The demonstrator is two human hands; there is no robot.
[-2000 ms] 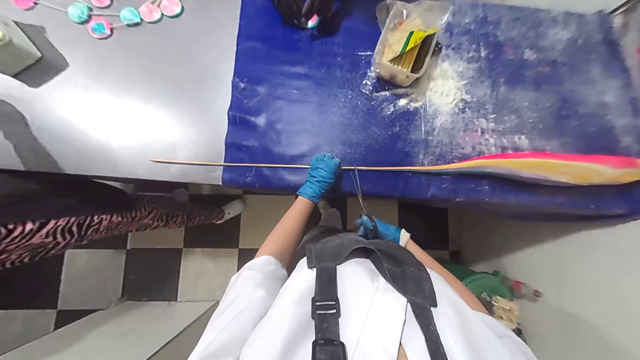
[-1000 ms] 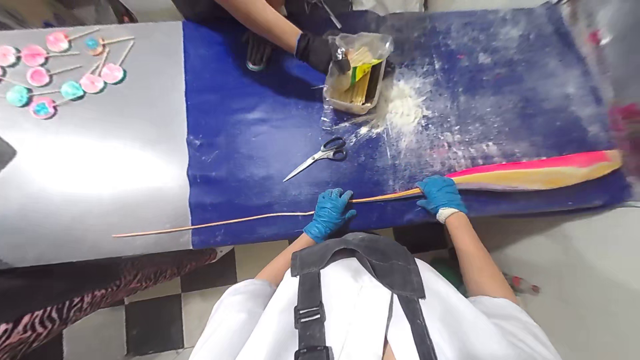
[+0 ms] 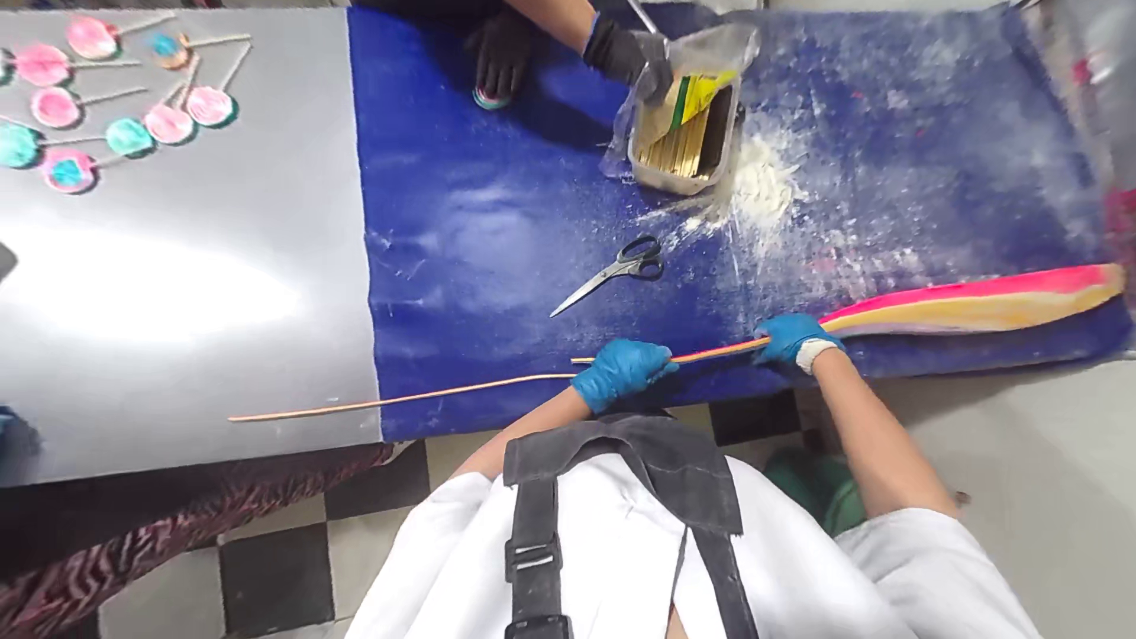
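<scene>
A thick pink, yellow and white candy roll (image 3: 985, 302) lies along the near right edge of the blue mat and narrows leftward into a rope (image 3: 723, 351). My right hand (image 3: 792, 339), in a blue glove, is closed around the neck where the roll thins. Farther left, my gloved left hand (image 3: 624, 371) grips the thin rope, whose end pokes out just past the fingers. A separate thin candy strand (image 3: 399, 399) runs from beside my left hand onto the metal table. Black-handled scissors (image 3: 612, 273) lie on the mat beyond my left hand, touched by neither hand.
A plastic tub (image 3: 683, 182) of sticks stands in a clear bag at the far side, with a co-worker's black-gloved hand (image 3: 630, 58) at it and the other (image 3: 501, 62) nearby. White powder (image 3: 763, 191) is spilled beside the tub. Several lollipops (image 3: 169, 124) lie on the metal table (image 3: 177, 222).
The scissors, held by my right hand two seconds ago, now lie on the mat. My right hand has moved to the candy. The thin strand, continuous earlier, now shows a separate end near my left hand.
</scene>
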